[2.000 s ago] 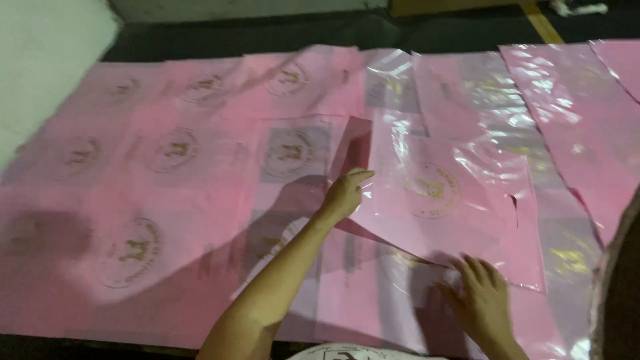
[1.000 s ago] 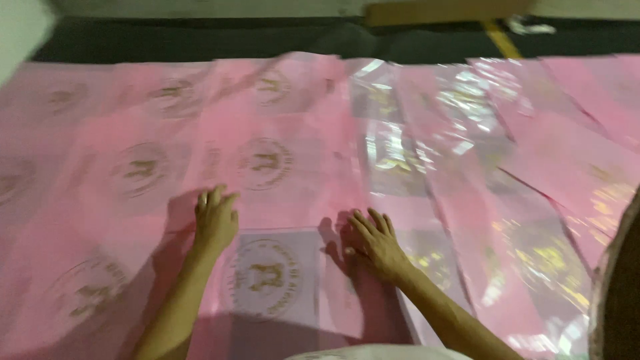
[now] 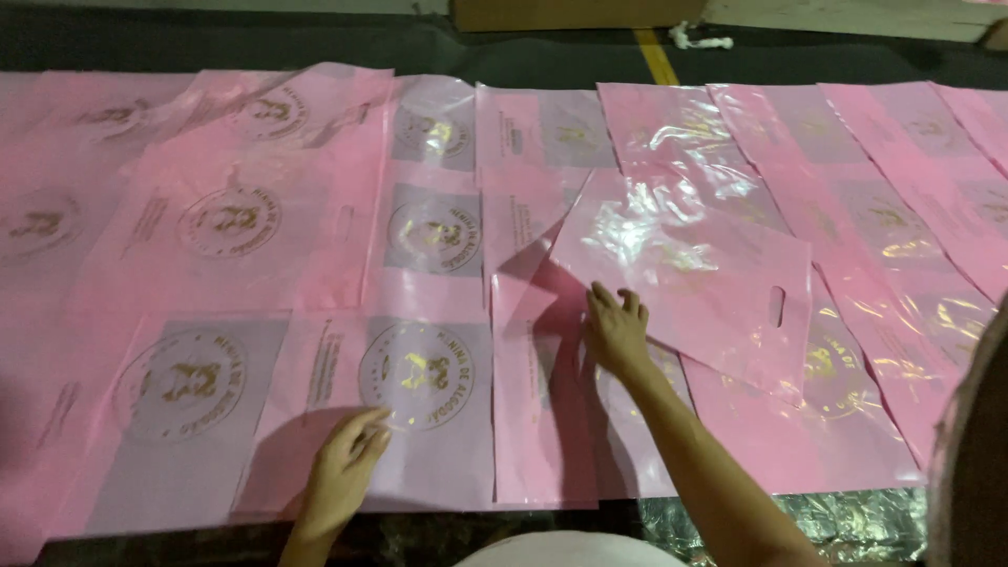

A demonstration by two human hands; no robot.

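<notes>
Pink translucent plastic bags with gold round prints lie overlapping in rows across a dark table. My left hand [image 3: 346, 465], its fingers curled, is at the lower edge of the round print on a front-row bag [image 3: 417, 378]; whether it pinches the film cannot be told. My right hand [image 3: 618, 323] is at the lower left edge of a tilted pink bag [image 3: 709, 260] with an oval cut-out handle, lying askew over others. Its fingertips meet or nearly meet that bag's edge, and a grip cannot be made out.
A dark table surface [image 3: 236, 47] with a yellow stripe [image 3: 656, 57] runs behind the bags. A crumpled white scrap [image 3: 701, 38] lies there near a brown cardboard piece [image 3: 579, 12]. Clear crinkled film [image 3: 850, 516] shows at the front edge. A dark rounded object stands at right.
My hands were over bags left of the shiny strip one second ago; now the right hand is beside the askew bag. The view has shifted.
</notes>
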